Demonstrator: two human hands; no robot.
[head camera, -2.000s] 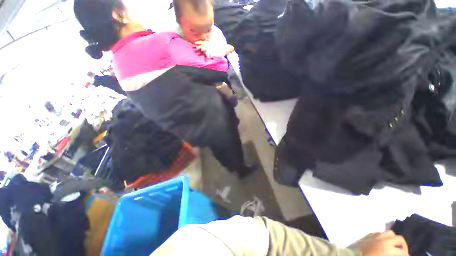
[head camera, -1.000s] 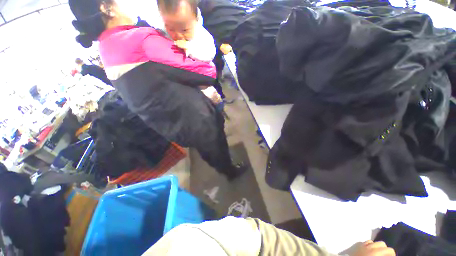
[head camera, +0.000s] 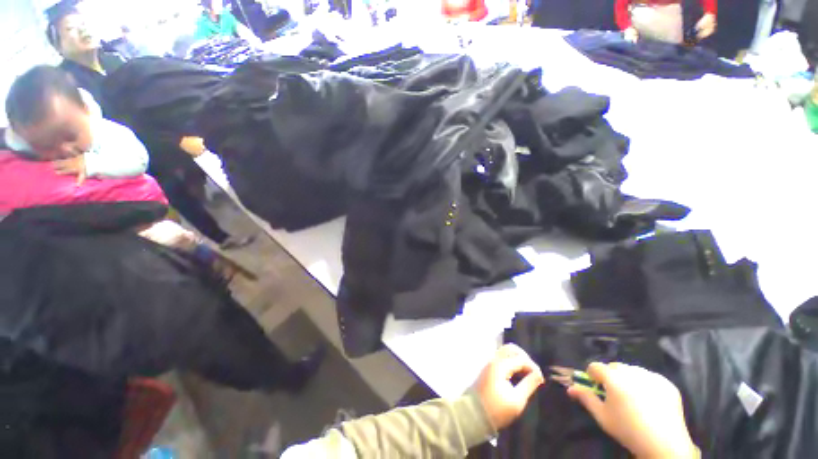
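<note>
A black garment (head camera: 574, 336) lies at the lower right, with stacked dark folds under my hands and shiny lining with a small white label (head camera: 749, 398) at its right. My left hand (head camera: 509, 387) is at the garment's left edge, thumb and fingers curled together. Whether thread or cloth is between its fingertips is too small to tell. My right hand (head camera: 639, 411) holds small thread snips (head camera: 585, 384) with yellow-green handles. Their blades point left, close to my left fingertips.
A large heap of black garments (head camera: 386, 134) with shiny lining lies on the white table (head camera: 422, 359). At left, a person in pink and black (head camera: 81, 269) holds a baby (head camera: 67, 125). Other people stand behind the table. Part of a red basket (head camera: 143, 417) shows at lower left.
The view has swung right, away from the blue bin. My left hand now shows farther left in the picture and higher. My right hand with the snips has come into view.
</note>
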